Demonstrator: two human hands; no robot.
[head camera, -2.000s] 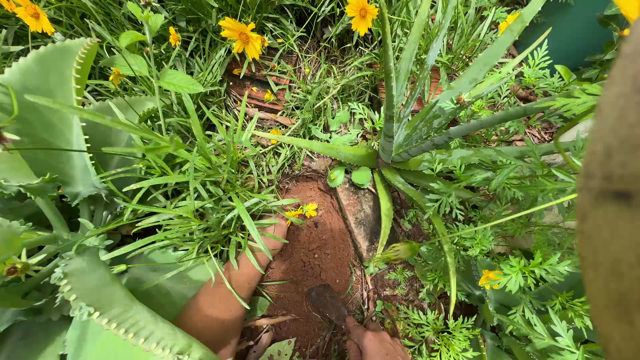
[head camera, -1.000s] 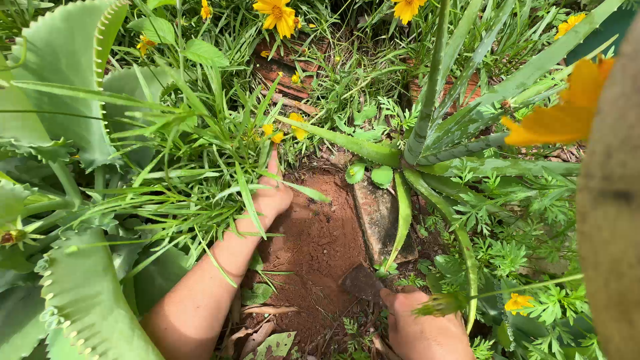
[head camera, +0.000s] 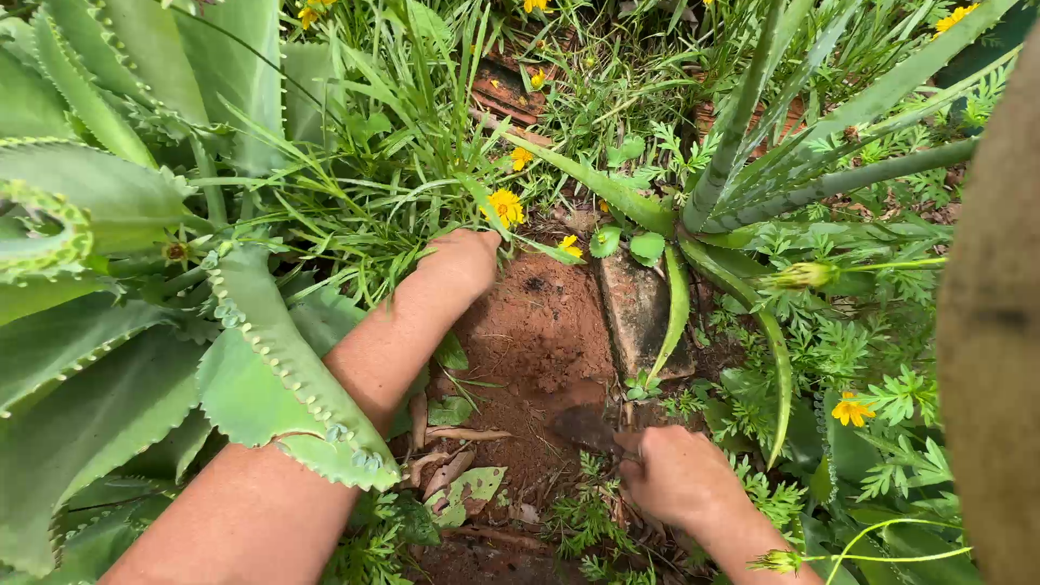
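My right hand (head camera: 678, 475) is closed around the handle end of a small dark trowel (head camera: 583, 427), whose blade lies low on the patch of reddish soil (head camera: 540, 333). At the upper left edge of that soil, my left hand (head camera: 463, 258) reaches into a clump of long grassy leaves (head camera: 382, 195). Its fingers are mostly hidden, so what they touch does not show. Yellow flowers (head camera: 505, 209) stand just beyond the left hand. An old brick (head camera: 643, 305) borders the soil on the right.
A spiny aloe-like plant (head camera: 699, 219) spreads over the brick. Broad succulent leaves with toothed edges (head camera: 276, 349) crowd the left and overlap my left forearm. Dry leaves (head camera: 449, 473) lie below the soil. A blurred brown upright object (head camera: 987, 317) blocks the right edge. Ferny foliage grows at right.
The right hand stays on the trowel, its blade remaining at the lower right part of the soil. The left hand's fingers, partly visible a second ago beside the flowers, are now mostly hidden.
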